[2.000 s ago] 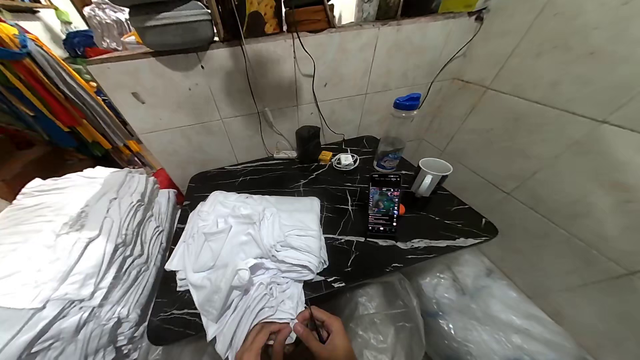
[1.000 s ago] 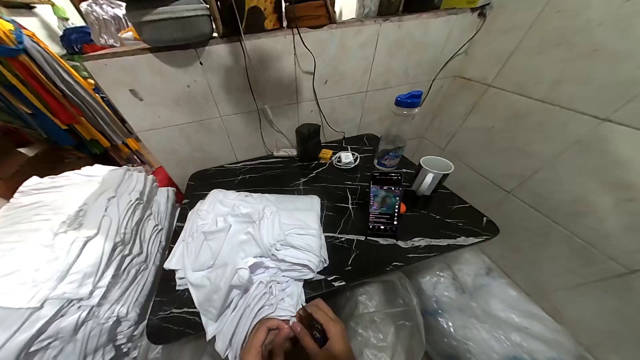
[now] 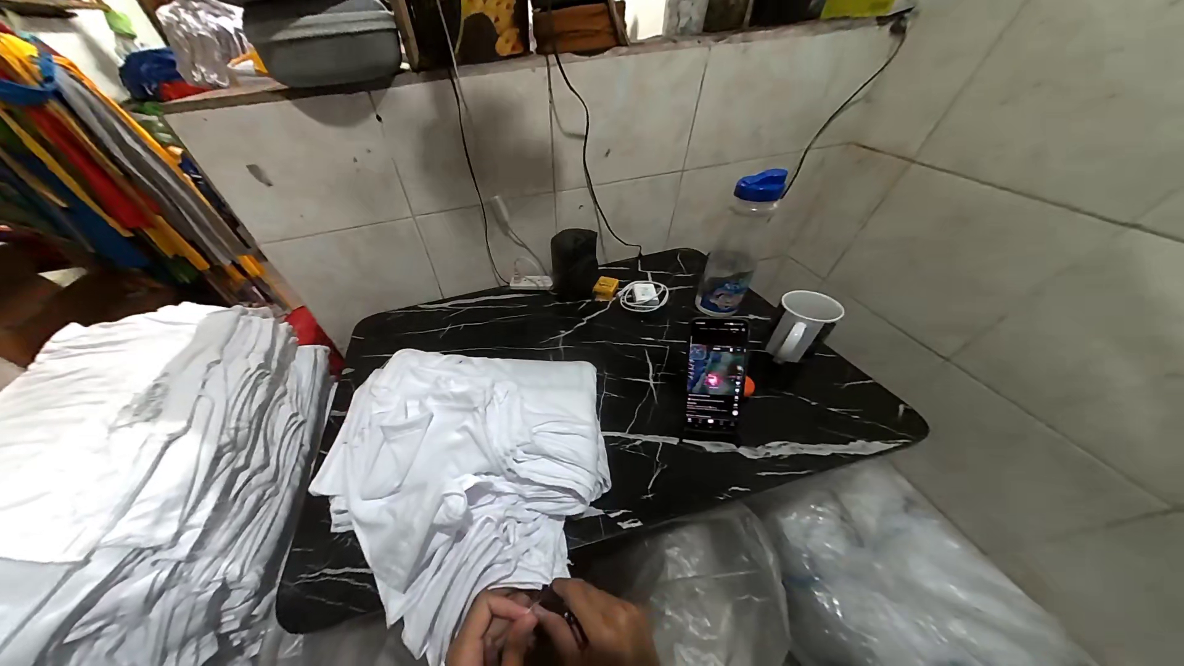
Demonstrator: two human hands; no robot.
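Note:
Several white fabric garments (image 3: 462, 425) lie bunched on a black marble-patterned table (image 3: 647, 398), with part of them hanging over its front edge. At that hanging end, my left hand (image 3: 499, 629) pinches the white cloth between thumb and fingers. Close against it, my right hand (image 3: 597, 624) is curled around a small dark tool whose kind I cannot tell. The fingertips of both hands meet at the cloth's lower edge. What lies between them is mostly hidden.
A tall stack of white garments (image 3: 139, 444) stands at the left. On the table are a lit phone (image 3: 715, 375), a mug (image 3: 803, 326), a clear bottle with a blue lid (image 3: 735, 250), a black cylindrical object (image 3: 574, 264) and a coiled white cable (image 3: 644, 296). Plastic bags (image 3: 721, 583) lie below the front edge.
My right hand has changed its finger pose around the dark tool, which pointed up from the fingers two seconds ago. The hands stay at the same end of the cloth.

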